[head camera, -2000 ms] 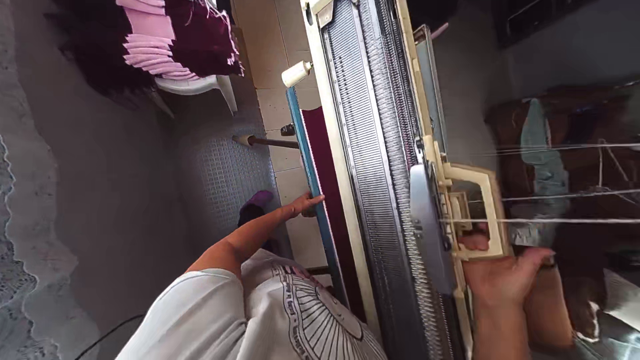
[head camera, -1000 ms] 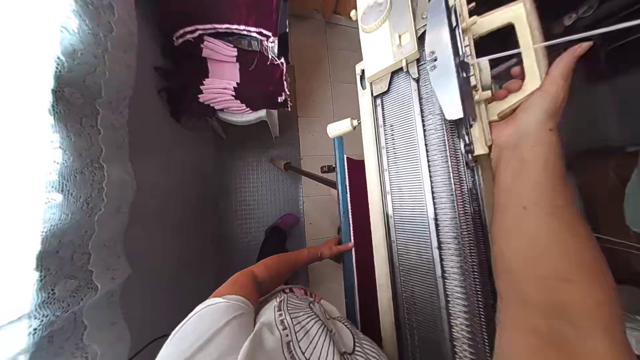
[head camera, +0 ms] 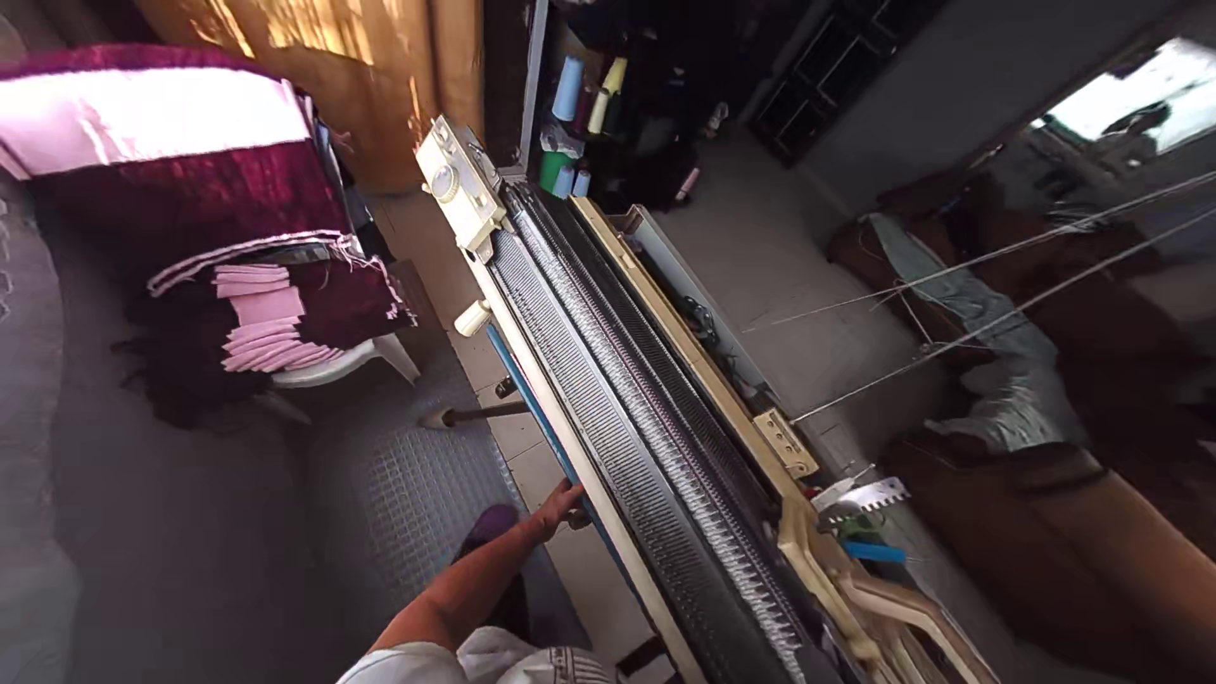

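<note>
A knitting machine with two needle beds (head camera: pixel 608 418) runs diagonally from the upper middle to the bottom right, its rows of needles and stitches facing up. My left hand (head camera: pixel 560 508) touches the front edge near the blue rail (head camera: pixel 541 408); its fingertips are partly hidden there, so its grip is unclear. The carriage's beige handle (head camera: pixel 902 608) is at the bottom right, blurred and cut by the frame. My right hand cannot be made out there. A beige control box with a round dial (head camera: pixel 445 183) sits at the machine's far end. Strands of yarn (head camera: pixel 997 332) stretch across the right side.
Maroon and pink knitted pieces (head camera: pixel 261 323) lie on a white plastic chair (head camera: pixel 351 361) at left. Cones of yarn (head camera: pixel 568 90) stand beyond the machine. A toothed comb tool (head camera: pixel 874 496) and a blue tool (head camera: pixel 874 552) lie beside it at right. A brown sofa (head camera: pixel 1064 513) holds grey-green cloth.
The carriage and its handle have moved along the bed, from the far part toward the near end at bottom right. My right hand, earlier on the handle, no longer shows. The view has turned.
</note>
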